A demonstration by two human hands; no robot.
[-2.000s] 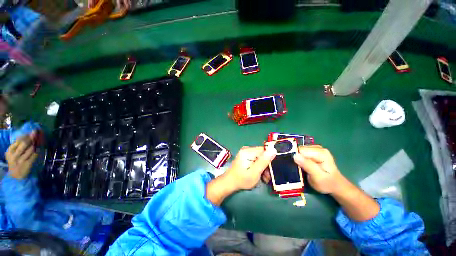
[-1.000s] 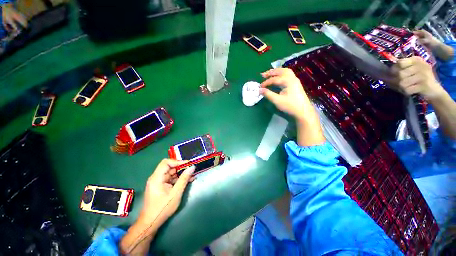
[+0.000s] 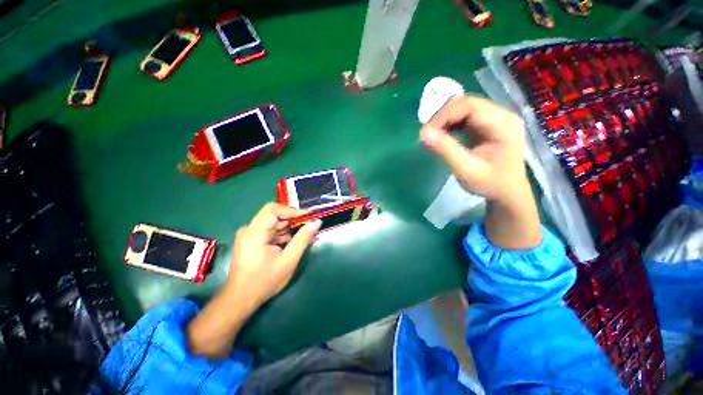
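My left hand (image 3: 262,253) holds a red-edged phone board (image 3: 339,216) tilted on its long edge. It is right in front of another phone board (image 3: 316,189) lying screen up; whether they touch is unclear. My right hand (image 3: 428,137) is raised at the near side of a white lump (image 3: 439,98). Its thumb and index fingertips are close together; nothing clear shows between them, and the other fingers are curled. A stack of screen boards (image 3: 243,139) sits behind to the left. A pale-framed unit (image 3: 169,251) lies at the left.
A pale post (image 3: 381,46) stands behind the bench. Several phone units (image 3: 171,52) lie along the back. A black blister tray (image 3: 46,254) is at the left. A red board tray (image 3: 597,131) on white liner is at the right. A white strip (image 3: 455,202) lies beneath my right wrist.
My left hand has moved from the upright-held board's earlier grip onto its edge, and the board is tilted. My right hand left the board for the white lump. The view has turned right.
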